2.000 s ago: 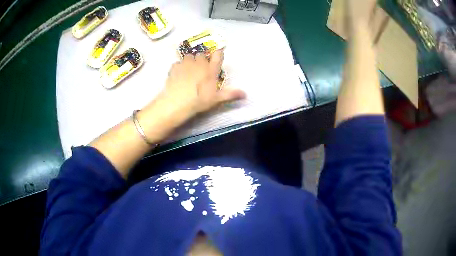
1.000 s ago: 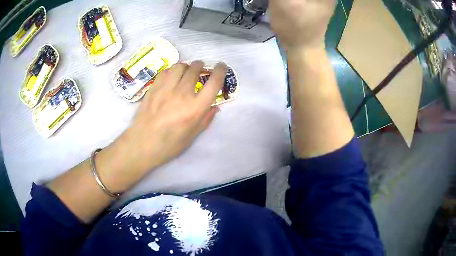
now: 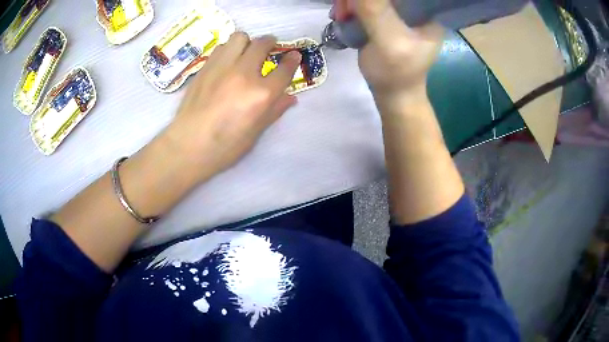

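My left hand (image 3: 230,100) lies over one white housing half (image 3: 321,79) on the mat, with fingers and thumb gripping its left part. A dark circuit board (image 3: 311,61) and some yellow show between and beside the fingers. My right hand (image 3: 398,57) is closed around the thick grey electric screwdriver (image 3: 461,15), held nearly level. Its metal nose (image 3: 331,35) points left, at the upper right end of that housing. Whether the bit touches the board cannot be told.
Several more open housings with boards and yellow blocks lie left on the white mat (image 3: 294,157), one (image 3: 185,50) just beyond my left hand. A brown cardboard sheet (image 3: 527,73) lies right on the green surface. The black cord (image 3: 557,81) crosses it.
The right hand first reached far right, then was near the grey feeder box; now it holds the screwdriver at the housing. The left hand stays on the housing. The view has shifted.
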